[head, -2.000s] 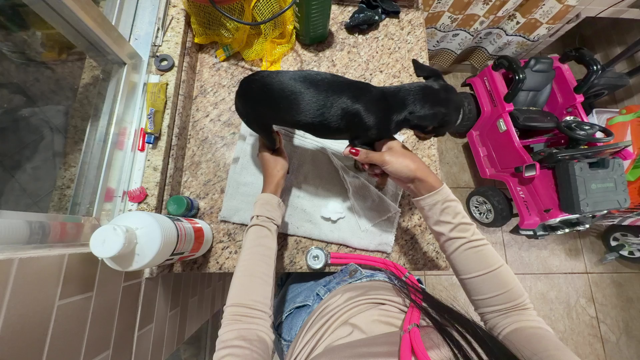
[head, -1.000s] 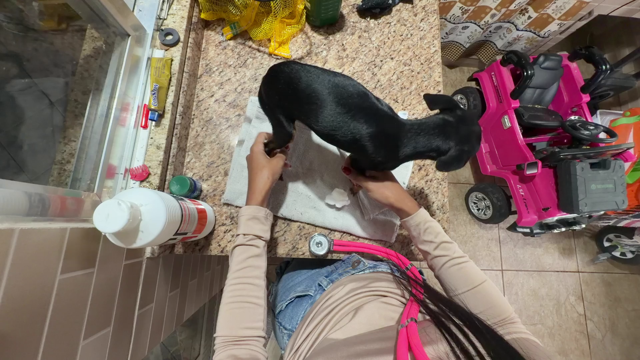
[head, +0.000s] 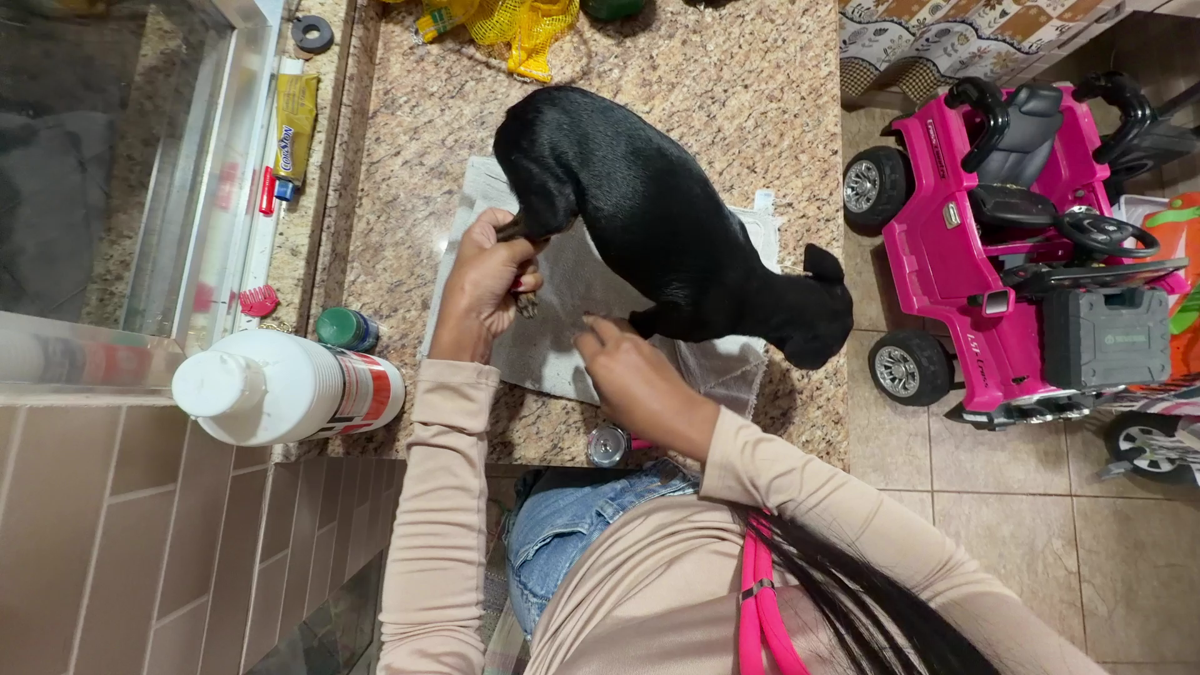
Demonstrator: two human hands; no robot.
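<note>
A small black dog (head: pixel 647 197) stands on a grey-white cloth (head: pixel 539 342) on the granite counter, its head toward the right edge. My left hand (head: pixel 487 281) is closed around one of its hind legs, with the paw showing below my fingers. Beside the front legs, my right hand (head: pixel 628 370) is over the cloth with bent fingers; its fingertips are partly hidden, and whether it holds anything cannot be told. A pink stethoscope (head: pixel 755 591) hangs down my front, its metal chestpiece (head: pixel 608 444) at the counter's near edge.
A large white bottle (head: pixel 281 386) and a green-capped jar (head: pixel 347 329) stand at the near left. Along the window sill lie a yellow tube (head: pixel 295 127), a red comb (head: pixel 259 300) and a dark ring (head: pixel 312 34). Yellow netting (head: pixel 506 28) lies at the back. A pink toy car (head: pixel 956 253) stands at right.
My right hand has left the dog's front leg area and moved left toward my left hand. The dog's head has swung nearer to me. The white scrap seen earlier on the cloth is out of sight.
</note>
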